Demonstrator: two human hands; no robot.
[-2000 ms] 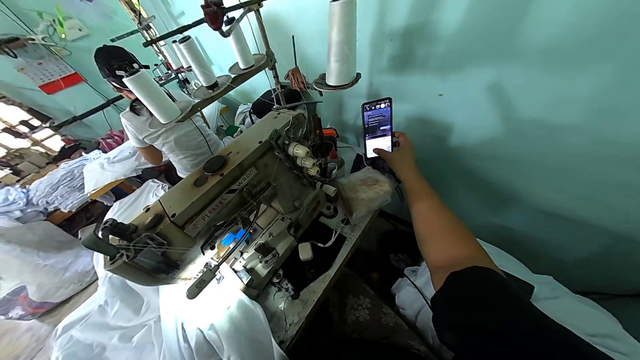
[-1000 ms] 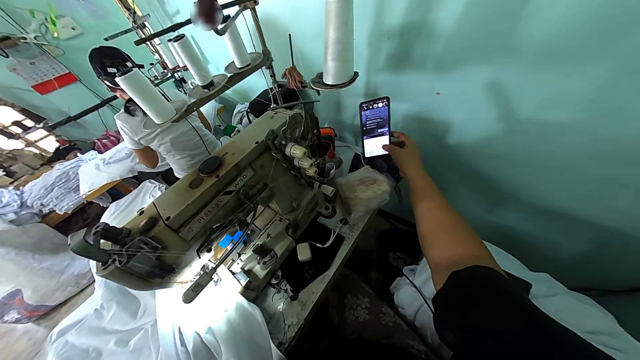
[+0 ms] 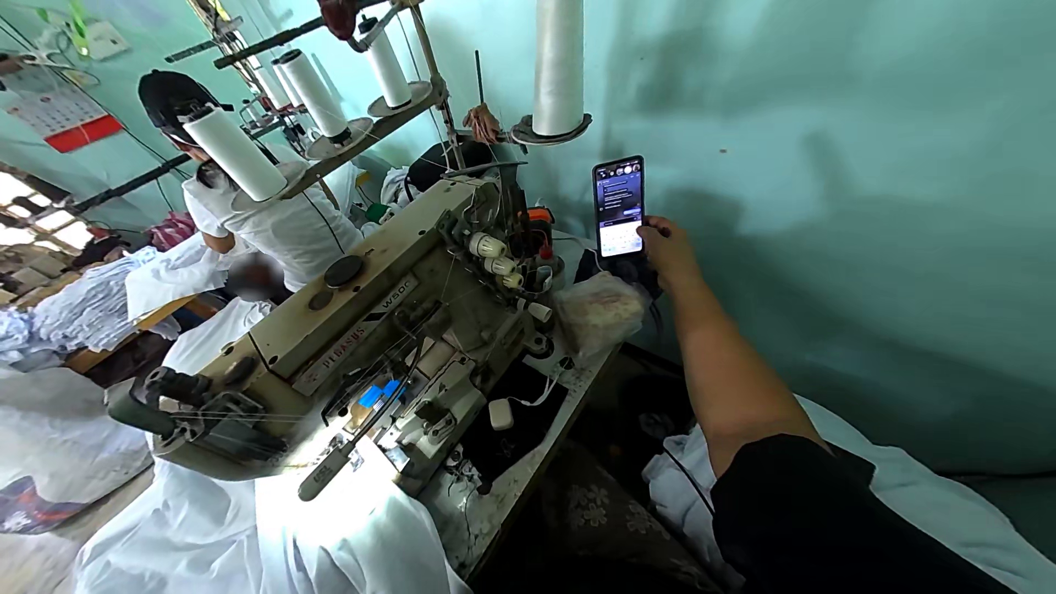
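Observation:
My right hand [image 3: 667, 249] reaches out to the smartphone [image 3: 619, 206], its fingers on the phone's lower right edge. The phone is upright near the wall with its screen lit; what else supports it is hidden. Below it a clear plastic bag [image 3: 601, 313] lies at the corner of the machine table. To the left stands a Pegasus industrial sewing machine [image 3: 363, 322], its lamp shining on white fabric [image 3: 330, 536] under and in front of it. A small white charger [image 3: 501, 414] with a cable lies on the table. My left hand is out of view.
Large cones of white thread [image 3: 558, 70] stand on the rack above the machine. Behind it a person in a white shirt and black cap [image 3: 268, 214] sits beside heaped white cloth [image 3: 82, 305]. More white fabric [image 3: 899, 470] lies at the right, below the green wall [image 3: 866, 206].
My right thumb lay over the lower part of the phone's screen two seconds ago and is now at its right edge. The seated person's arm has shifted slightly.

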